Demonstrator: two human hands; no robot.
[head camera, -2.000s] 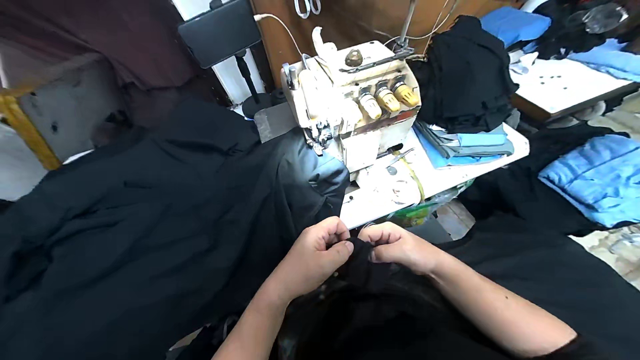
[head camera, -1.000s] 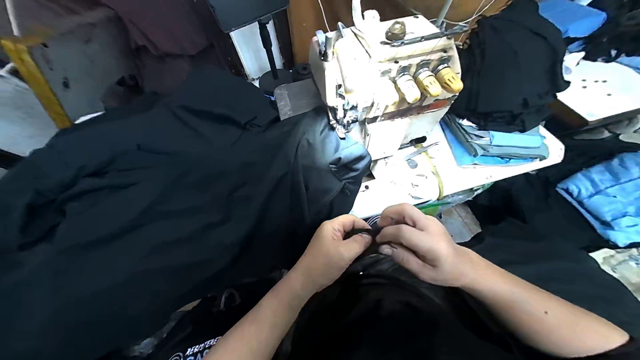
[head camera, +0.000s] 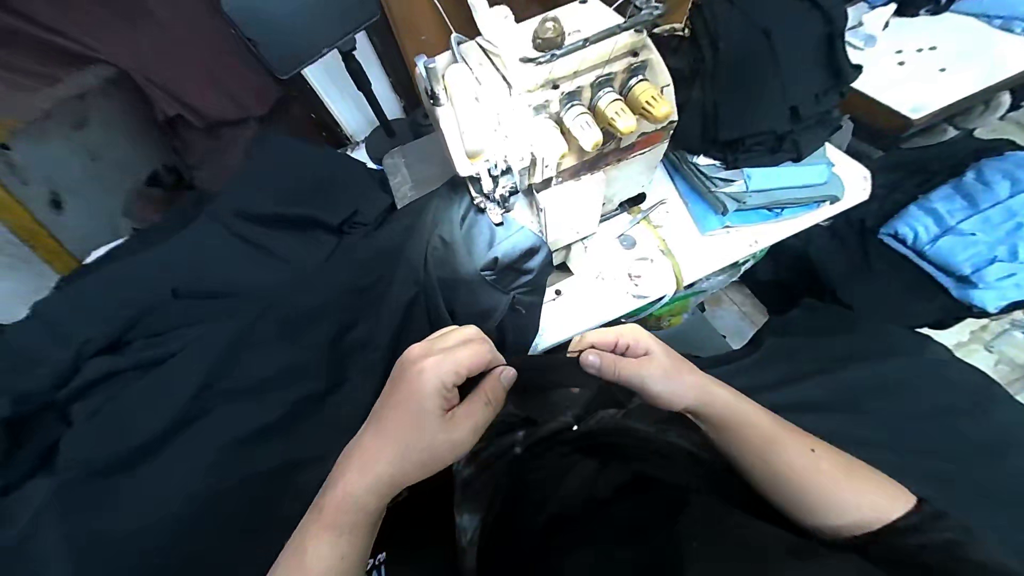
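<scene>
My left hand (head camera: 452, 392) pinches the edge of a piece of black fabric (head camera: 546, 370) between thumb and forefinger. A short way to the right, my right hand (head camera: 632, 364) pinches the same edge, and a strip of it stretches between the two hands. Beyond them stands a white overlock sewing machine (head camera: 572, 180) with yellow-capped tension dials (head camera: 614, 112). A large dark garment (head camera: 264, 320) spreads to the left, and its shiny part lies up against the machine's presser foot (head camera: 494, 206). What lies under my fingers is hidden.
Folded blue and grey cloths (head camera: 768, 188) and tweezers (head camera: 646, 212) lie on the white machine table (head camera: 612, 296). A black cloth pile (head camera: 764, 72) stands behind them. At the right are a light blue garment (head camera: 968, 232) and another white table (head camera: 928, 68). A dark panel on a stand (head camera: 300, 28) is at the back left.
My hands were close together a second ago and are now apart, with the black fabric edge stretched between them. The large dark garment still lies against the machine.
</scene>
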